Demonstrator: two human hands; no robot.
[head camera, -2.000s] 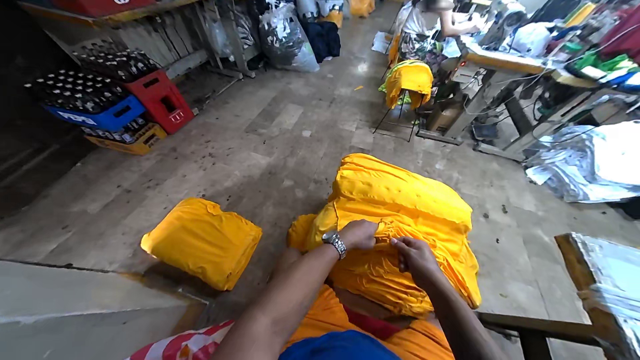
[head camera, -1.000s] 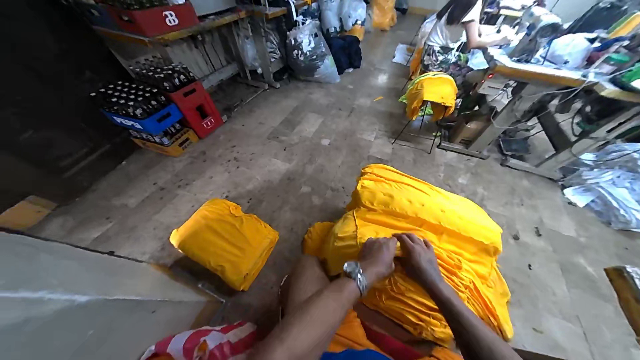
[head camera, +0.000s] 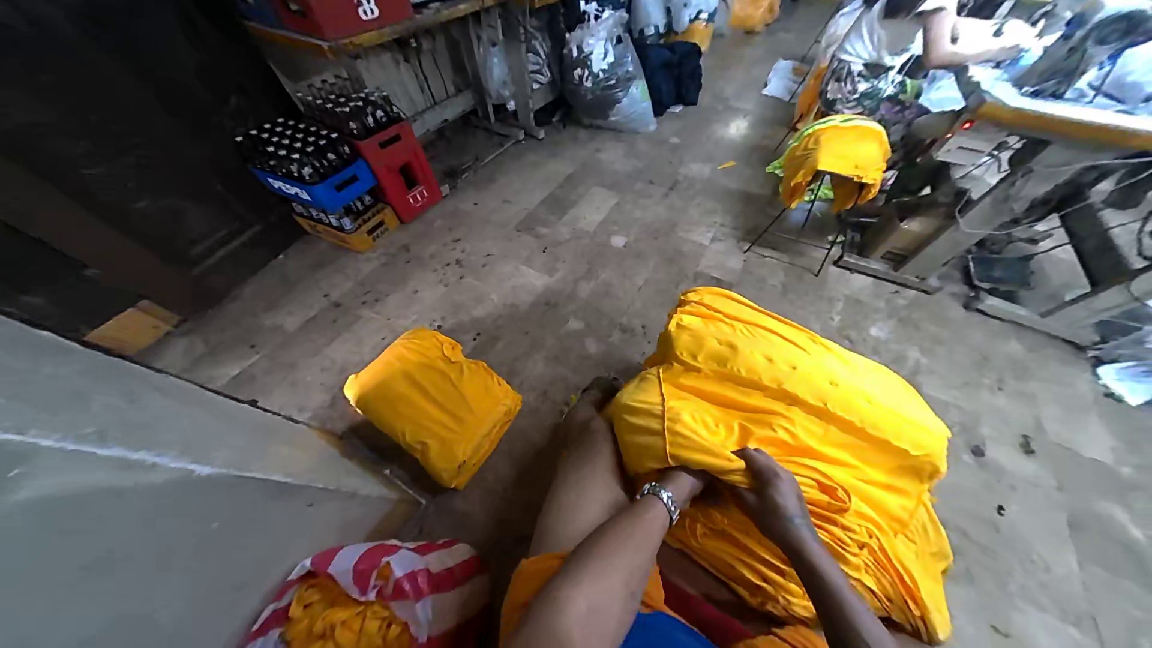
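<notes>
A big heap of yellow fabric (head camera: 810, 405) lies in front of my lap, gathered and wrinkled on its near side. My left hand (head camera: 688, 486), with a metal watch on the wrist, is partly tucked under a fold of the cloth, its fingers hidden. My right hand (head camera: 769, 495) pinches the edge of that same fold, close beside the left. To the left, a smaller folded stack of yellow fabric (head camera: 432, 405) sits low above the floor. A red-and-white striped sack (head camera: 432, 580) with yellow cloth inside stands at the bottom left.
Bottle crates (head camera: 333, 184) stand stacked at the upper left near a worktable (head camera: 387, 40). A filled plastic bag (head camera: 610, 81) is behind them. At the upper right, a stool draped with yellow cloth (head camera: 837, 157) stands by a sewing table (head camera: 1062, 121), where a person sits. A grey partition (head camera: 162, 504) borders the left.
Both hands have moved on the heap's near side; the left hand's fingers, partly seen before, are now under a fold. The view has turned left.
</notes>
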